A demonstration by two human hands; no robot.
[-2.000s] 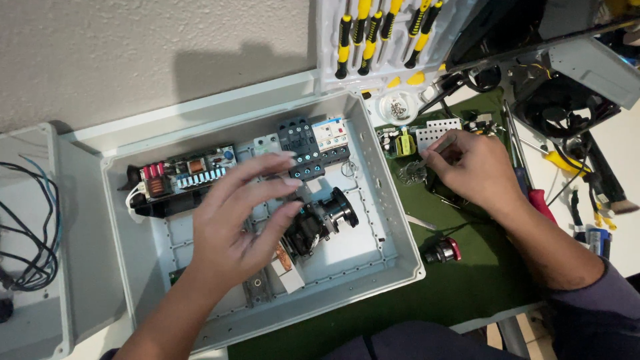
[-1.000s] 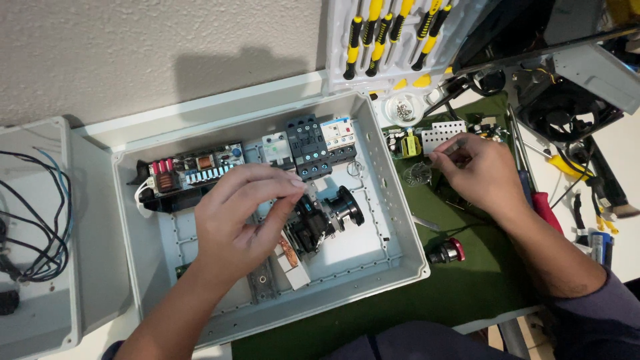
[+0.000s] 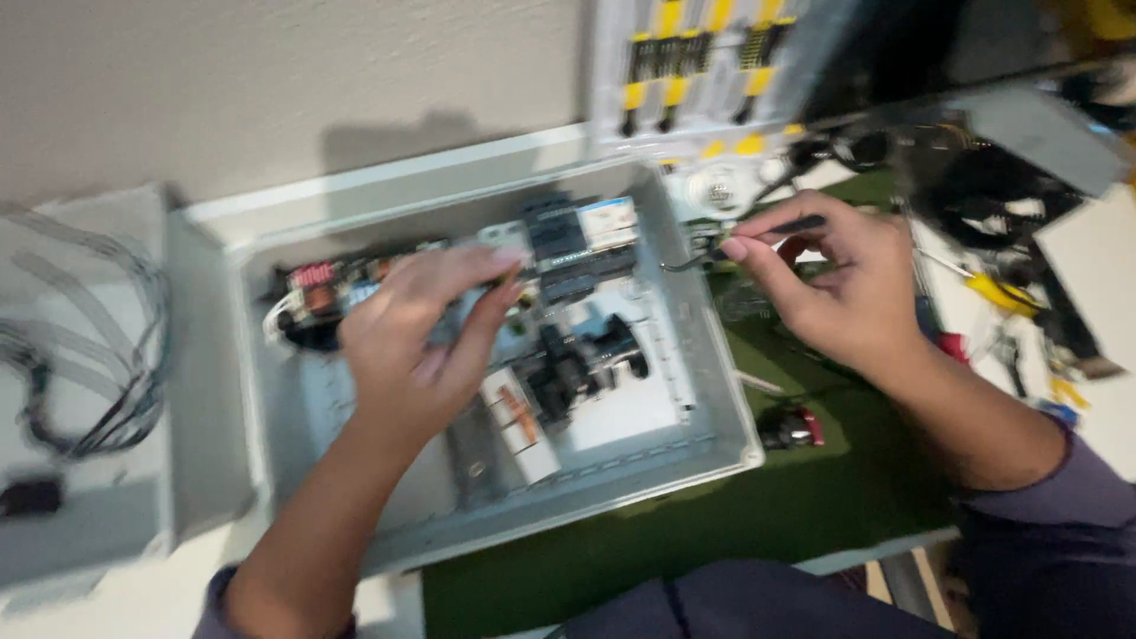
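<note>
My left hand is over the grey plastic enclosure, its thumb and fingertips pinching a small object that is too blurred to name. Between the thumb and fingers of my right hand is a thin dark tool with a curved tip, which reaches over the enclosure's right wall. Inside the enclosure are a circuit board with red and copper-coloured parts, a black contactor, a white and blue module, a black rotary part and a white block with a copper strip.
A grey lid holding loose cables lies at left. Yellow and black screwdrivers stand in a tray behind. A round dish of small parts is beside it. On the green mat lies a black and red part.
My right hand has come up from the parts on the mat and now holds the thin dark tool near the enclosure's wall. My left hand remains over the enclosure. The view has blurred.
</note>
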